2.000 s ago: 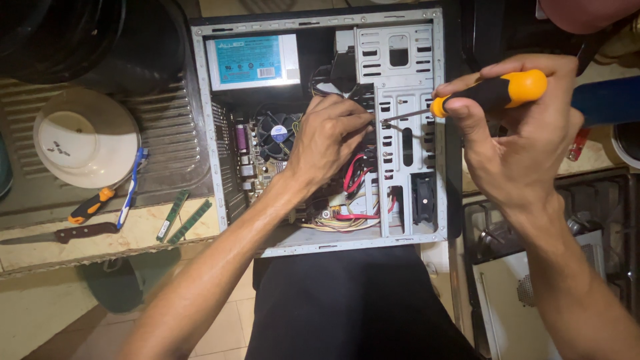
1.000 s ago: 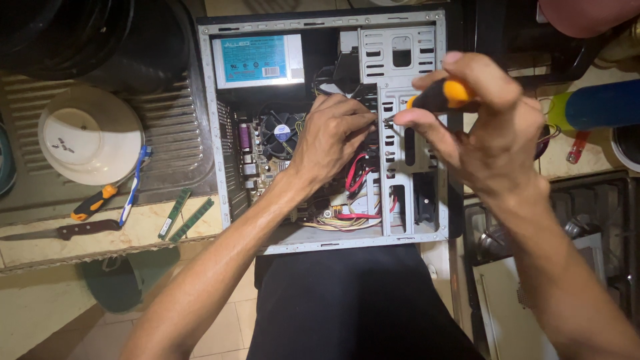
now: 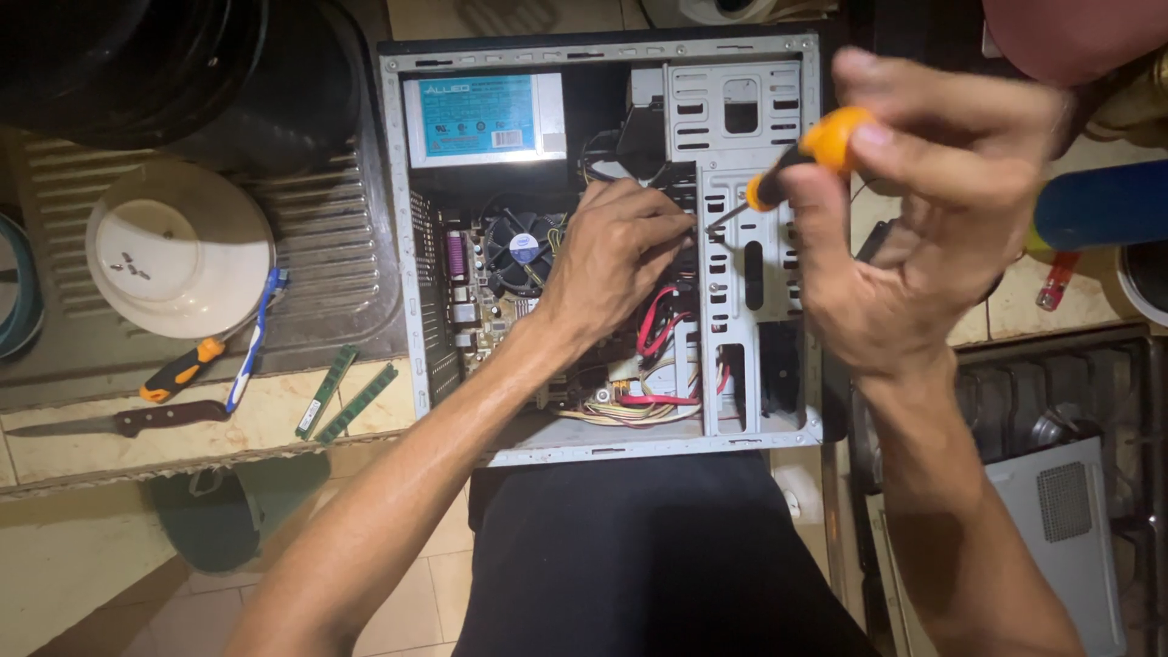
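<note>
An open desktop computer case (image 3: pixel 602 449) lies across the middle, with a power supply (image 3: pixel 484 114) at its upper left and a CPU cooler fan (image 3: pixel 523 246) below that. My left hand (image 3: pixel 616 251) reaches into the case, its fingertips beside the metal drive bay (image 3: pixel 730 210); whether it grips something there cannot be told. My right hand (image 3: pixel 922 201) holds a screwdriver (image 3: pixel 771 187) by its orange and black handle. The screwdriver's tip meets the slotted side of the drive bay, close to the left fingertips. Red cables (image 3: pixel 655 328) run inside, below the left hand.
At left, a white plate (image 3: pixel 224 274) with several screws rests on a ridged drainboard (image 3: pixel 328 210). Near it lie a second screwdriver (image 3: pixel 182 370), a blue toothbrush (image 3: pixel 251 342), a knife (image 3: pixel 169 418) and two memory modules (image 3: pixel 358 403). A gas stove (image 3: pixel 1095 356) with a metal panel (image 3: pixel 1063 502) is at lower right.
My right hand has shifted its grip around the screwdriver's handle, its fingers now raised about the orange end. The left hand stays in about the same place inside the case.
</note>
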